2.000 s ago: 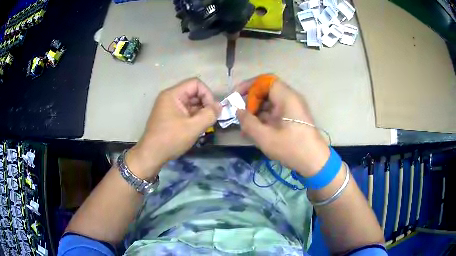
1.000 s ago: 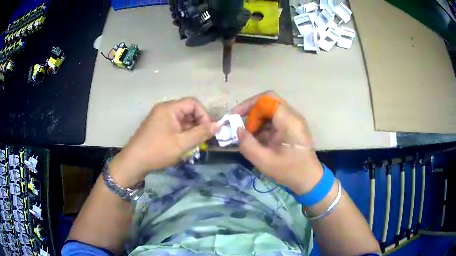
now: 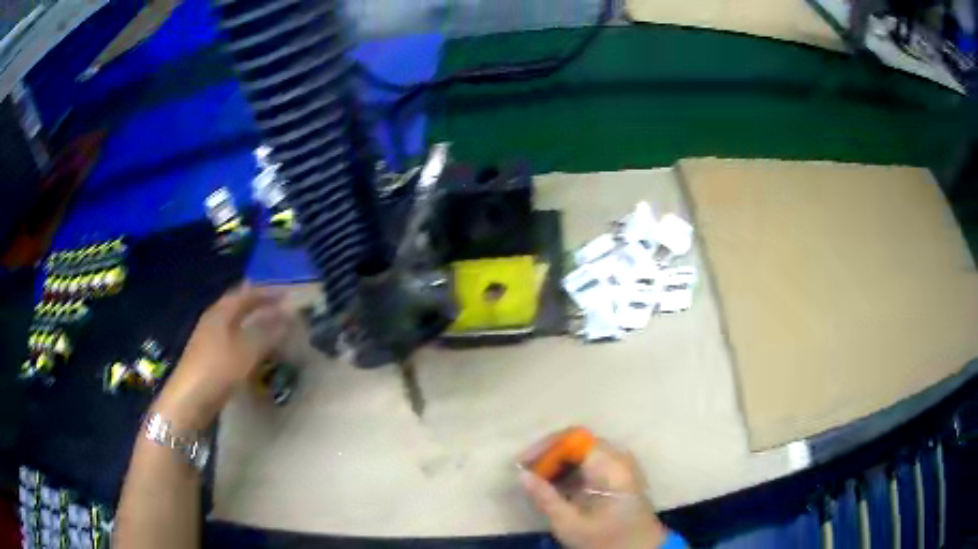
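My left hand point(image 3: 231, 343) is blurred, over the left edge of the beige board point(image 3: 354, 461). A small circuit board point(image 3: 277, 381) lies just right of its fingers; whether the hand holds anything is unclear. My right hand point(image 3: 595, 493), with an orange finger cot, is at the front, right of the iron tip. Its fingers are closed on a thin pale solder wire point(image 3: 609, 493), only partly visible. The soldering iron point(image 3: 412, 388) points down between the hands, with nothing held under its tip.
A black ribbed hose point(image 3: 306, 139) rises left of the yellow sponge point(image 3: 513, 292). White plug pieces point(image 3: 633, 281) lie in a pile to its right, beside brown cardboard point(image 3: 836, 290). White-and-yellow units point(image 3: 225, 218) stand at the back left. Boards point(image 3: 80, 268) lie on the black mat.
The view has tilted up and shows more of the bench's back. My hands have parted, the left going far left. The white piece between them is no longer seen there.
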